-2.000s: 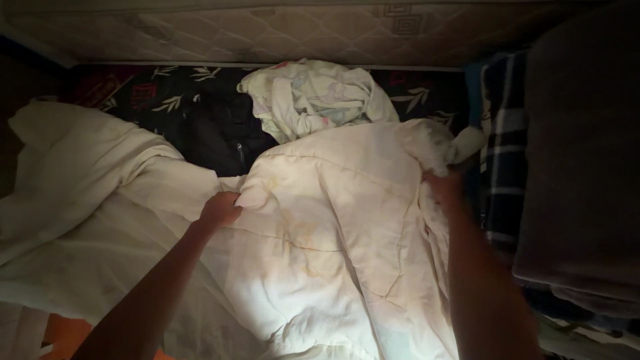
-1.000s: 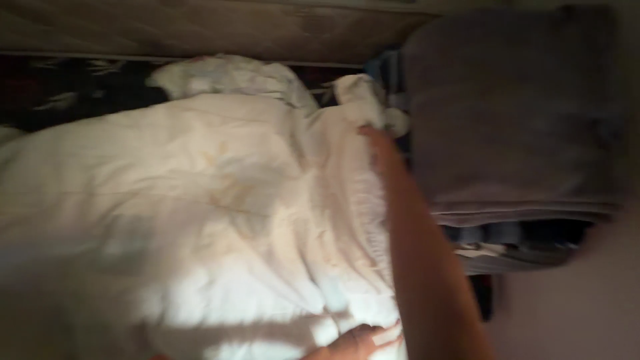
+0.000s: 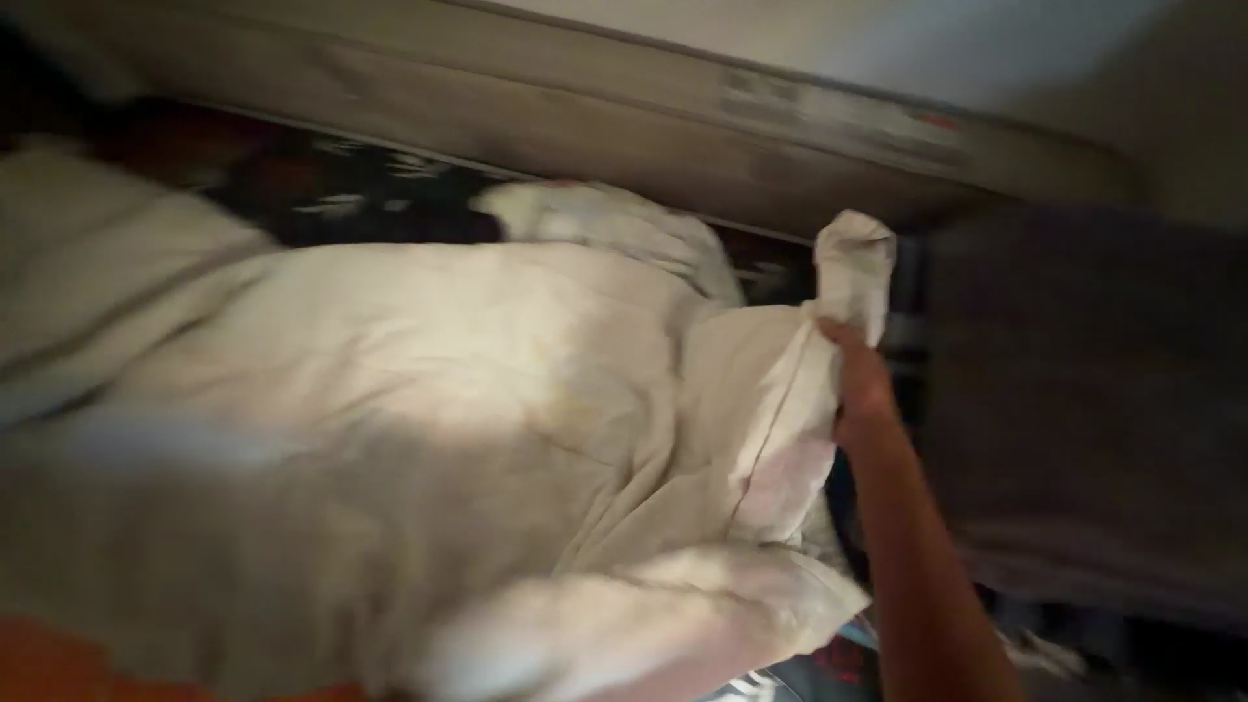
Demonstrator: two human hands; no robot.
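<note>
A large cream-white quilted comforter [image 3: 468, 341] spreads across most of the view, its folds blurred at the lower left. My right hand [image 3: 856, 375] grips its right edge, with a bunched end of the cloth standing up just beyond the fingers. Near the bottom, a loose corner of the comforter is folded over. My left hand cannot be made out; a blurred skin-toned shape at the bottom edge may be part of that arm. Behind the comforter lies a crumpled pale cloth [image 3: 614, 229].
A beige padded mattress side or panel [image 3: 585, 127] runs along the back. Dark leaf-patterned fabric [image 3: 380, 190] lies beneath the bedding. At the right is a dark folded blanket stack [image 3: 1082, 419], with plaid cloth beside it. Something orange [image 3: 58, 663] shows at the lower left.
The right edge of the comforter now stands bunched up in my right hand, and a corner has been folded over near the bottom. My left hand, visible earlier, is now out of sight. The view has swung.
</note>
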